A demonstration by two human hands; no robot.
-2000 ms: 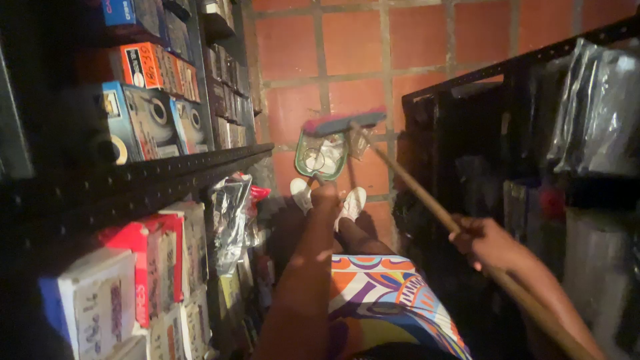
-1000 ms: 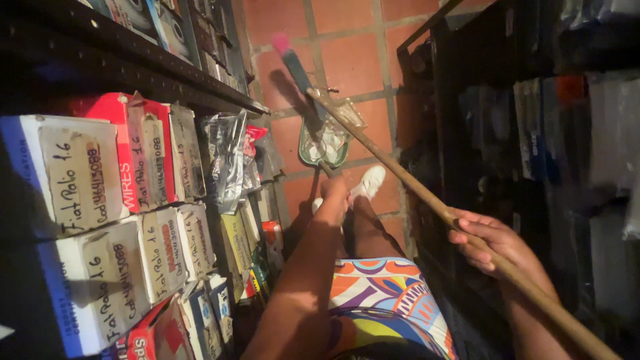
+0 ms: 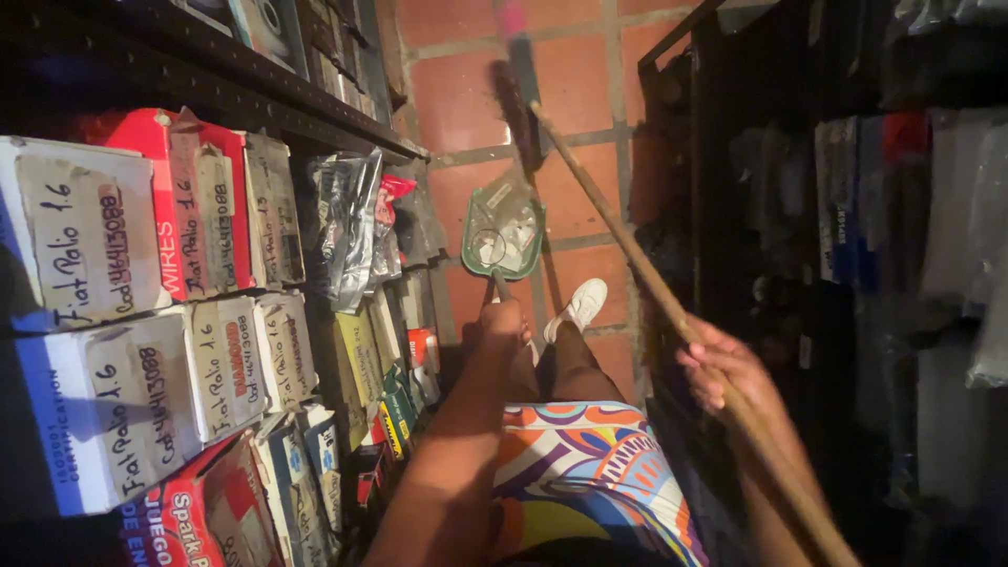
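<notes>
My left hand (image 3: 505,319) is closed around the handle of a green dustpan (image 3: 470,256), which rests on the tiled floor above my feet. Plastic wrappers and paper scraps (image 3: 512,228) lie in the pan. The wooden stick (image 3: 630,244) of a broom runs through my right hand (image 3: 724,366), whose fingers curl around it. At the stick's far end, the blurred broom head (image 3: 524,87), dark with a pink end, is over the floor beyond the pan. Some dark debris lies near it.
On the left, shelves hold handwritten cardboard boxes (image 3: 87,228) and silver plastic packets (image 3: 346,228). A dark metal rack (image 3: 669,47) with packaged goods (image 3: 843,197) stands close on the right. Terracotta tiles (image 3: 579,185) cover the narrow aisle between. A white shoe (image 3: 587,303) is just right of the dustpan.
The broom head, lying across the far edge of the dustpan two seconds ago, has turned lengthwise and moved beyond the pan. Both hands keep their holds. The view has shifted, showing more of the left boxes.
</notes>
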